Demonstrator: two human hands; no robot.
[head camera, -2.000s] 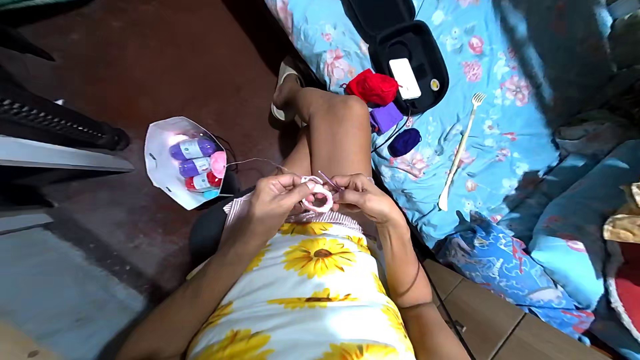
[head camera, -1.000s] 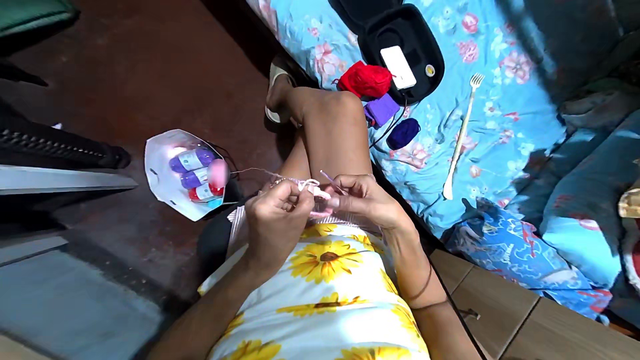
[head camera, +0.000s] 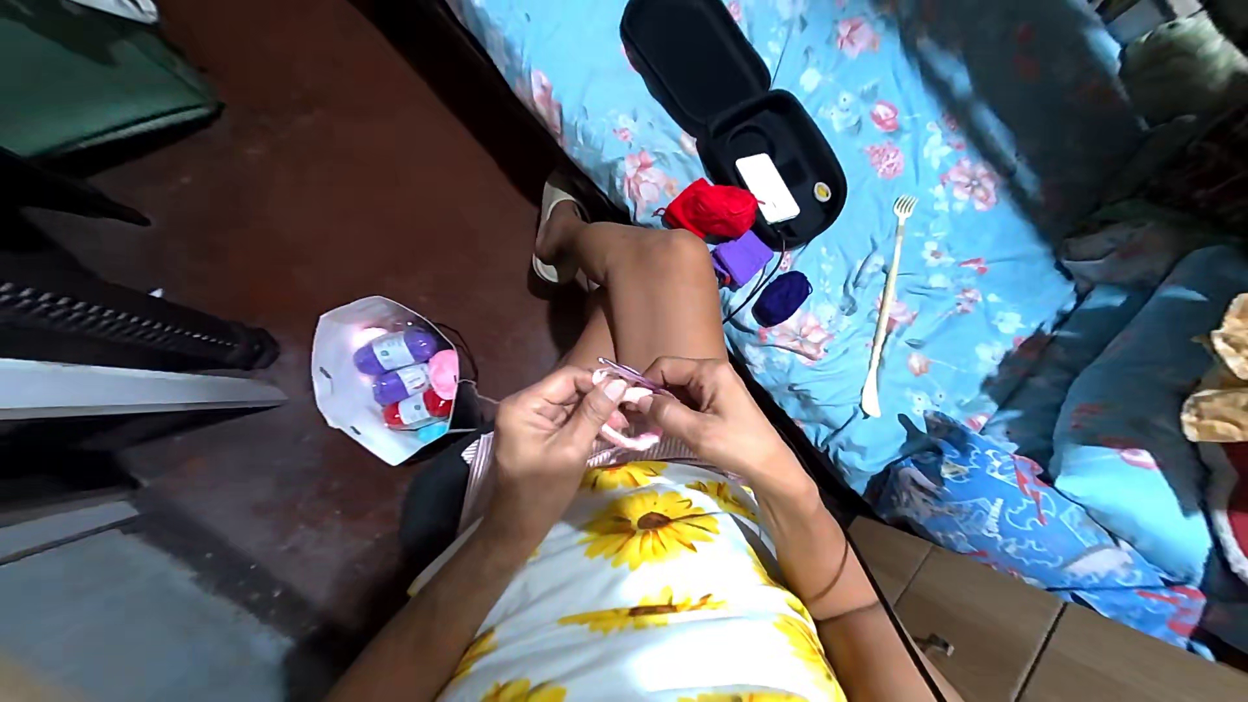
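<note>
A ring of pale pink crochet work (head camera: 632, 441) is held above the lap. My left hand (head camera: 551, 429) pinches its left side between thumb and fingers. My right hand (head camera: 712, 414) grips a slim crochet hook (head camera: 627, 370), whose tip points left over the top of the ring, and its fingers touch the ring's right side. A thin strand of yarn runs from near my left hand toward a white bag (head camera: 336, 390) on the floor. In that bag lie purple yarn skeins (head camera: 398, 351), a red skein (head camera: 414, 409) and a pink ball (head camera: 444, 374).
On the floral bed sheet (head camera: 838, 97) are an open black case (head camera: 824, 146) with a white device (head camera: 767, 187), red yarn (head camera: 717, 209), a purple item (head camera: 743, 257), a dark blue yarn ball (head camera: 781, 298) and a fork-ended stick (head camera: 885, 307). Blue cushions (head camera: 1131, 429) lie at right.
The ring has tilted between my hands, and its round opening, plain two seconds ago, is now partly covered by my fingers. Both hands stay close together over the lap.
</note>
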